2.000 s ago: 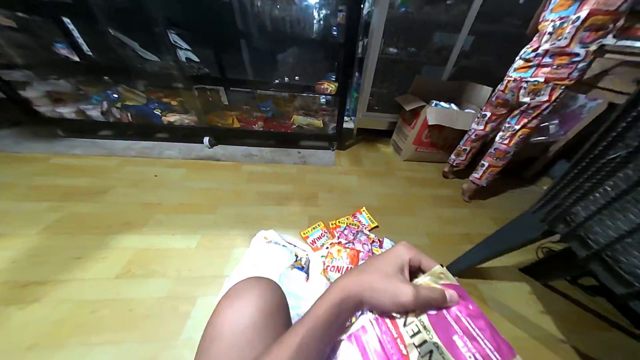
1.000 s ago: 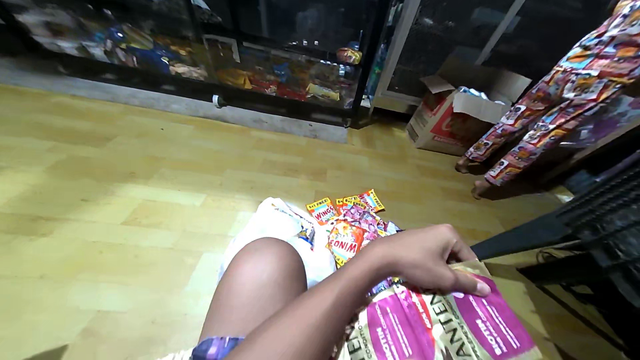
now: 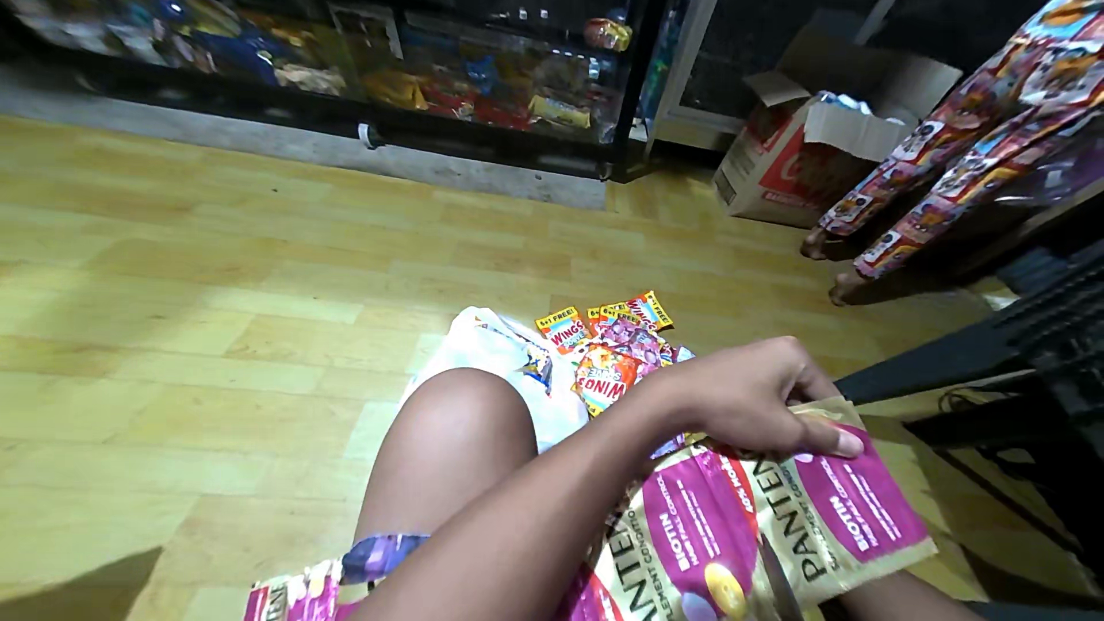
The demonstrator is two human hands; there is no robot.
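Note:
My left hand [image 3: 768,397] pinches the top edge of a joined strip of pink and gold Pantene conditioner sachets [image 3: 867,504], thumb on the front. A dark narrow blade [image 3: 780,582], probably of scissors, lies against the strip between two sachets. My right forearm or hand [image 3: 897,595] shows at the bottom right behind the strip; its fingers are hidden. More matching sachets [image 3: 297,595] are at the bottom left. Beyond my left forearm, orange Wings sachets [image 3: 604,375] and purple packets [image 3: 634,341] lie in a pile beside a white plastic bag [image 3: 492,336].
My bare knee [image 3: 461,423] is left of my forearm. A glass display case [image 3: 483,78] of packaged goods stands ahead, with an open cardboard box [image 3: 785,164] right of it. A person's patterned trouser legs [image 3: 957,164] and a dark metal frame [image 3: 931,354] are at the right.
The dark blade now shows between two sachets; it is not seen in the earlier frames. My left hand keeps its pinch on the strip. The view has tilted and shifted.

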